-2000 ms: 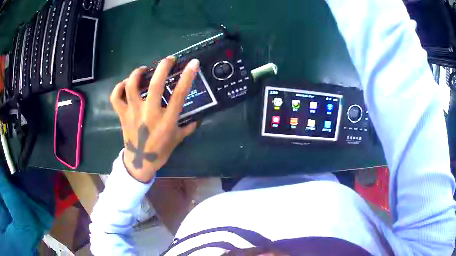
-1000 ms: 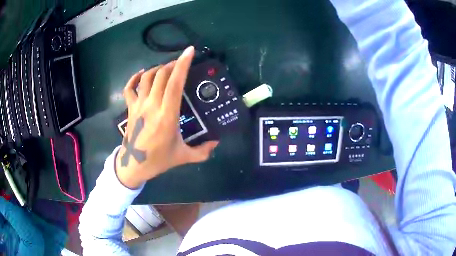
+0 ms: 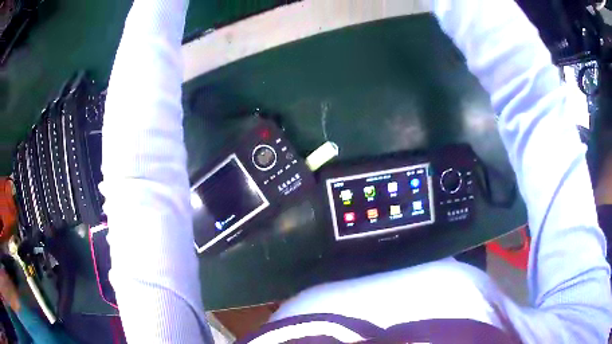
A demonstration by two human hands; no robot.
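Both my sleeved arms reach forward past the top edge of the picture, so my left hand and my right hand are out of view. A portable HD video player [image 3: 282,176] lies tilted on the bench, its screen mostly dark with a small blue mark low on it; my left sleeve covers its left end. A pale green-white stick, perhaps a USB drive [image 3: 322,155], projects from its right end. A second player [image 3: 382,203] lies to the right, screen up, showing colourful app icons. A thin black strap [image 3: 499,189] lies by its right end.
Several players [image 3: 54,171] stand on edge in a row at left. A pink-rimmed smartphone [image 3: 99,265] lies partly under my left sleeve. A pale strip [image 3: 268,30] runs along the far edge of the green bench [image 3: 389,80]. A red stool [image 3: 508,251] shows below at right.
My left hand has left the tilted player and gone beyond the top edge; its arm now crosses the left side. That player's screen has changed to mostly dark. The view has shifted.
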